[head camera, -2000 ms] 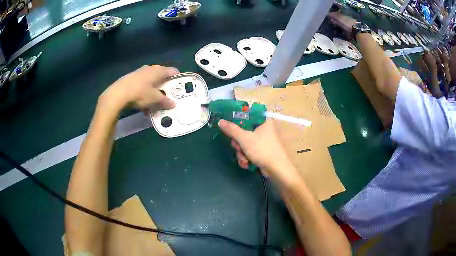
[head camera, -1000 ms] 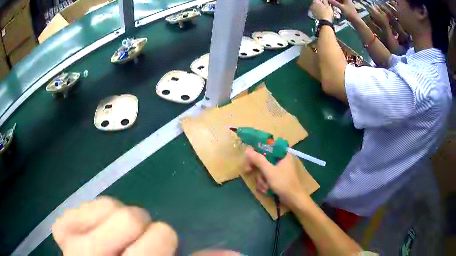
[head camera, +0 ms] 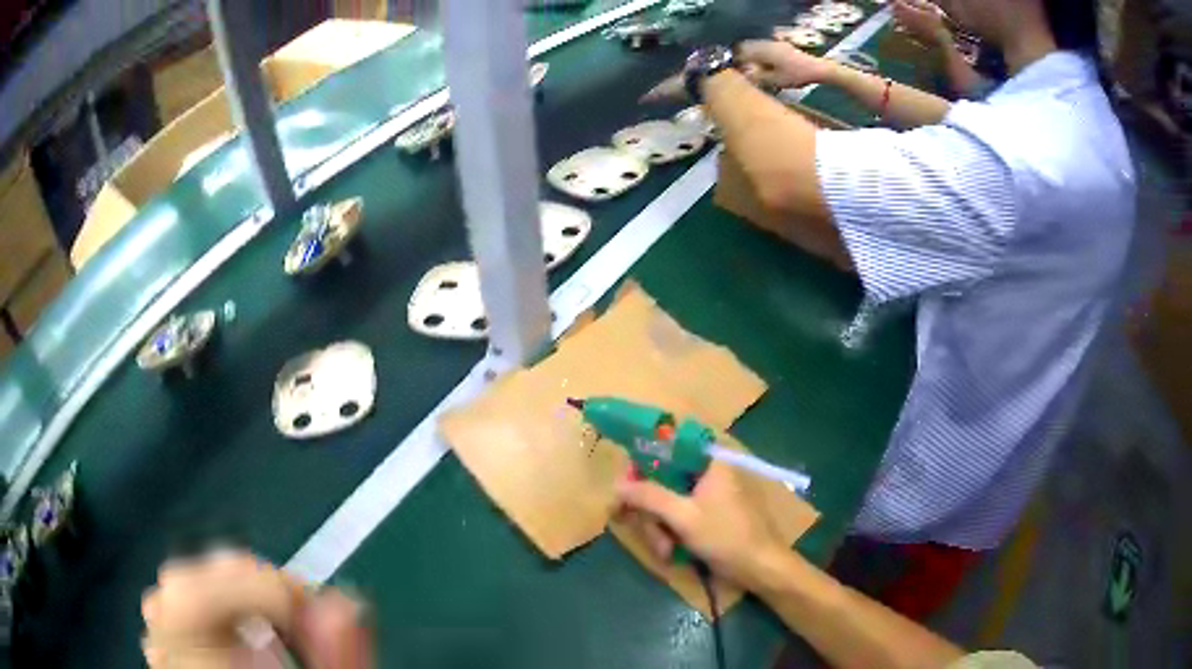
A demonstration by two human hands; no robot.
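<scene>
My right hand (head camera: 706, 520) holds the green hot glue gun (head camera: 664, 444) over the brown cardboard sheet (head camera: 523, 451). Its dark nozzle points left, and a translucent glue stick (head camera: 758, 467) sticks out of its rear. My left hand (head camera: 255, 614) is blurred and cut off by the lower left edge, with the fingers bent. A small pale patch shows between its fingers, too blurred to name. An off-white housing (head camera: 309, 379) with dark holes lies flat on the dark green belt, beyond the metal rail (head camera: 373, 507).
More off-white housings (head camera: 595, 174) lie along the belt, partly behind a grey-white post (head camera: 494, 196). Wired sub-assemblies (head camera: 323, 238) stand on the far side. A person in a striped shirt (head camera: 928, 209) works at the right beside a brown carton (head camera: 765, 209).
My left hand has left the housing it held two seconds ago and is now at the lower left. A lone housing lies on the belt. The view has turned right; the gun remains in my right hand.
</scene>
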